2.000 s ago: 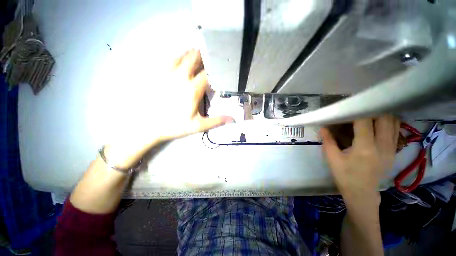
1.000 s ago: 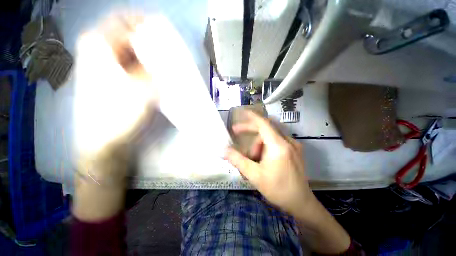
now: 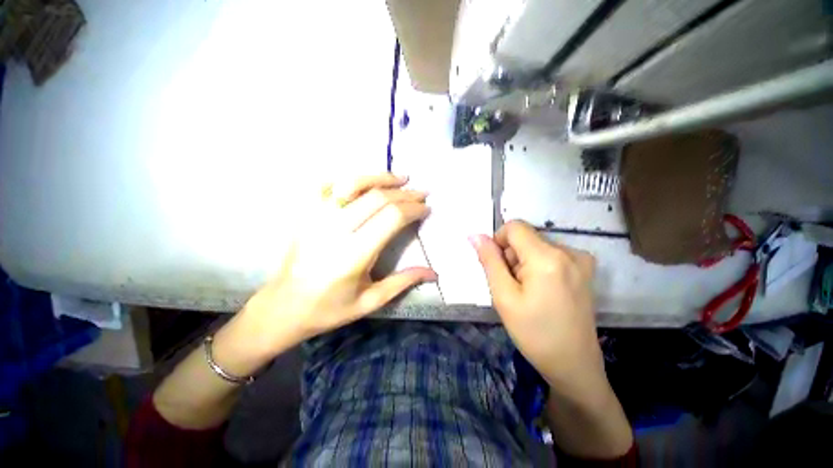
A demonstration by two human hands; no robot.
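Observation:
A long white piece [image 3: 461,233] lies below the presser foot area [image 3: 479,126], its near end at the table's front edge. My left hand [image 3: 342,260] rests at its left side, thumb and fingertips at its slanted edge. A grey-brown piece [image 3: 398,250] shows between that thumb and the fingers, mostly covered by the hand. My right hand [image 3: 548,288] pinches the white piece's right edge between thumb and curled fingers. The needle tip is too small to make out.
A brown cut piece or stack [image 3: 680,196] lies to the right, beside the red-handled scissors [image 3: 731,302]. The sewing machine head [image 3: 694,55] fills the upper right. A tied brown bundle [image 3: 44,37] is at the upper left. A ribbed cylinder [image 3: 598,186] sits right of the foot.
The white piece, raised and blurred in my left hand, now lies low in front of the foot. My right hand has moved off the small brown piece to the white piece's edge. The view has shifted.

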